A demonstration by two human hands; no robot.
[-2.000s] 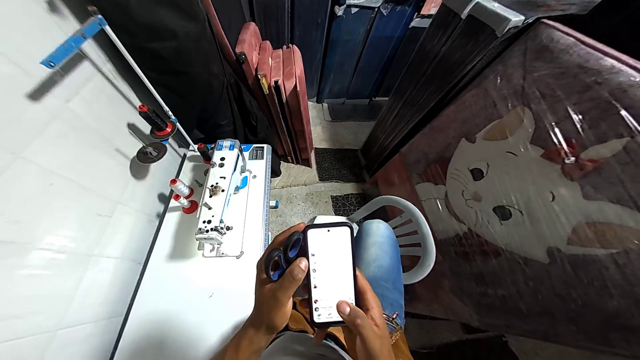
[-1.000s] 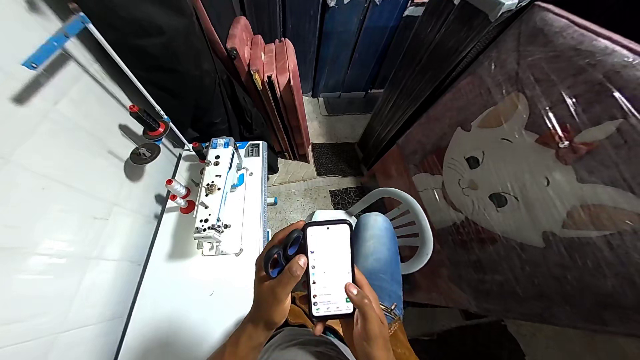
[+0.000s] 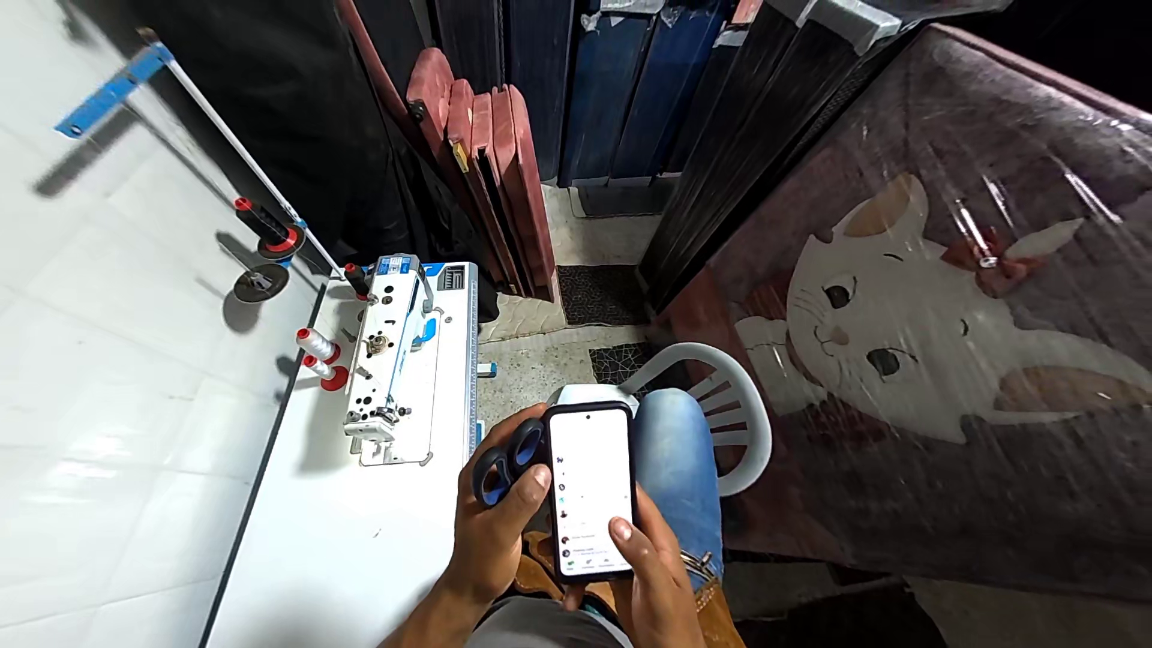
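A smartphone (image 3: 591, 490) in a black case is held upright in front of my lap, its lit screen facing me. My left hand (image 3: 498, 517) grips its left side and also holds scissors (image 3: 507, 462), whose dark handles with blue inner rings show; their blades are hidden. My right hand (image 3: 652, 567) supports the lower right side, with the thumb over the lower screen. To the left, an industrial sewing machine (image 3: 389, 351) sits on a white table (image 3: 360, 540), clear of both hands.
Thread cones (image 3: 317, 345) and a thread stand (image 3: 238, 153) are by the white wall. A white plastic chair (image 3: 733, 405) is beside my knee. Pink padded panels (image 3: 504, 180) lean ahead; a plastic-wrapped panel with a cat picture (image 3: 900, 315) stands at right.
The phone stays in both hands, with the scissors still in my left hand. My right thumb has shifted slightly about the lower right of the screen.
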